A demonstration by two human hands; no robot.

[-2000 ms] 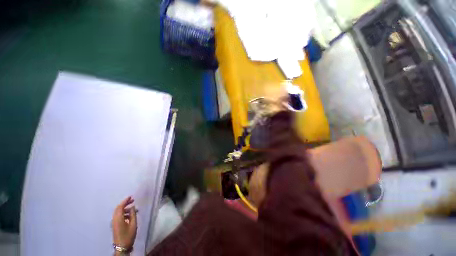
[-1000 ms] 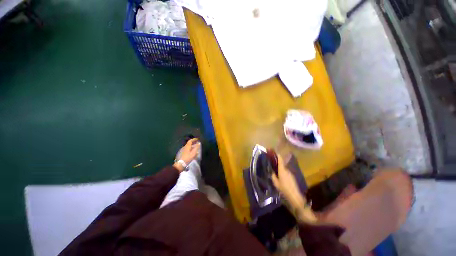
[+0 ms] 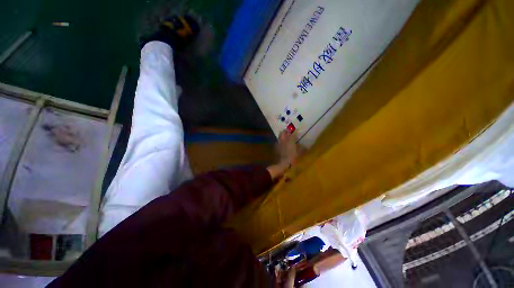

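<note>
My left hand (image 3: 286, 151) is at the lower corner of a pale machine panel (image 3: 344, 50) with blue lettering, below the yellow table cover. Its fingers are at a small red lit switch (image 3: 291, 128); their exact pose is blurred. At the bottom edge, part of what looks like my right hand (image 3: 289, 278) shows beside a dark red object (image 3: 306, 275), possibly the iron's handle. Whether it grips it is hidden.
The yellow cover (image 3: 389, 118) runs diagonally across the right, with white cloth (image 3: 468, 160) along its edge. A white and red plastic bag (image 3: 348, 229) is at the lower right. A metal-framed stand (image 3: 42, 104) is at left. My white-trousered leg (image 3: 155, 124) extends over the green floor.
The view has tilted and moved close to the table's side. My left hand has moved from beside my leg to the panel switch. My right hand, earlier on the iron, is now mostly out of sight.
</note>
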